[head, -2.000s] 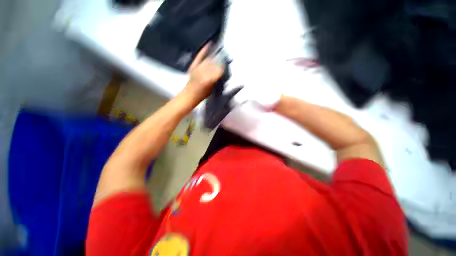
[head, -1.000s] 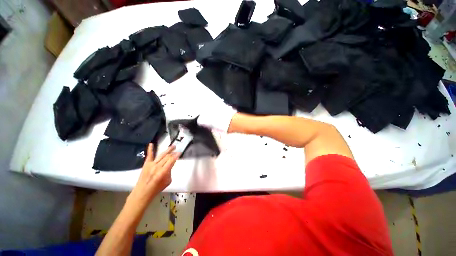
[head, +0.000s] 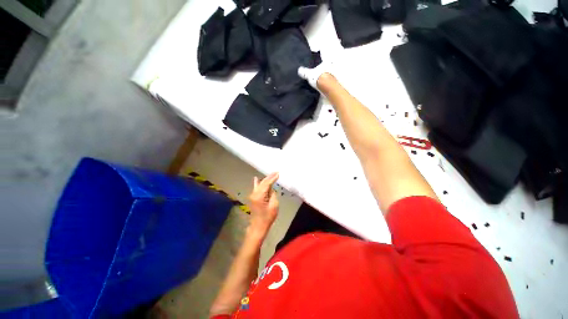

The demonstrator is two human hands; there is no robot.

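My right hand, in a white glove, reaches to the right edge of the pile of finished black pieces. Its fingertips touch the dark fabric; whether they grip a piece cannot be told. My bare left hand is empty beside the table's front edge, its fingers partly apart. A flat black piece with a small white mark lies at the near end of the pile.
A large heap of black pieces covers the right of the white table. Red thread snips lie beside it among black offcuts. A blue bin stands on the floor at left.
The black piece that was between my hands is no longer there. My right hand has moved forward to the finished pile. My left hand has drawn back to the table edge. The view has turned left.
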